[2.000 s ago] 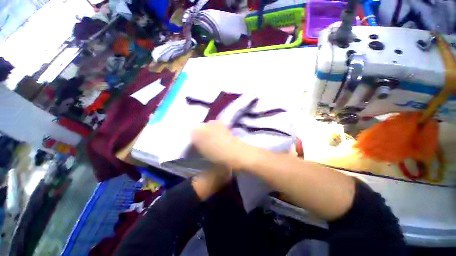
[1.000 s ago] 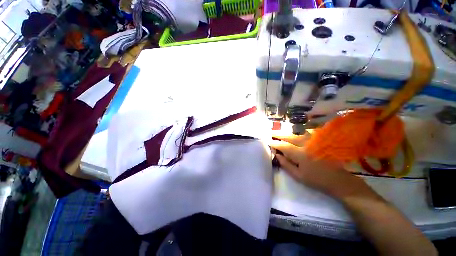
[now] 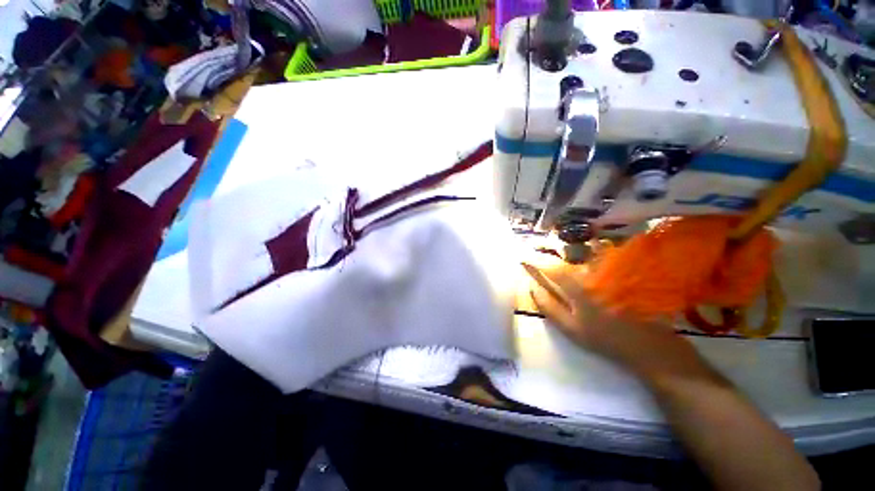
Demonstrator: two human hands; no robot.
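Note:
A white panel (image 3: 384, 297) lies on the table left of the machine, its lower edge near the table's front edge. On it is a small maroon piece (image 3: 291, 245) beside a striped, pale folded bit with dark edges. A narrow maroon strip (image 3: 422, 182) runs from there towards the machine head, with a thin dark strip below it. My right hand (image 3: 585, 316) lies palm down just below the needle area, fingers apart, with nothing visibly held; glare blurs the fingertips. My left hand is not visible; a dark sleeve or leg shows at the lower left.
The white machine head (image 3: 662, 125) stands right, with an orange tassel (image 3: 700, 264) beside my right hand. A phone (image 3: 846, 356) lies far right. A green basket (image 3: 393, 65) is at the back. Maroon cloth (image 3: 106, 240) hangs off the left edge above a blue crate (image 3: 120, 432).
The white panel has shifted left and its lower edge has moved up since a second ago. The thin dark strip's end now lies clear of the needle area. My right hand stays near the needle.

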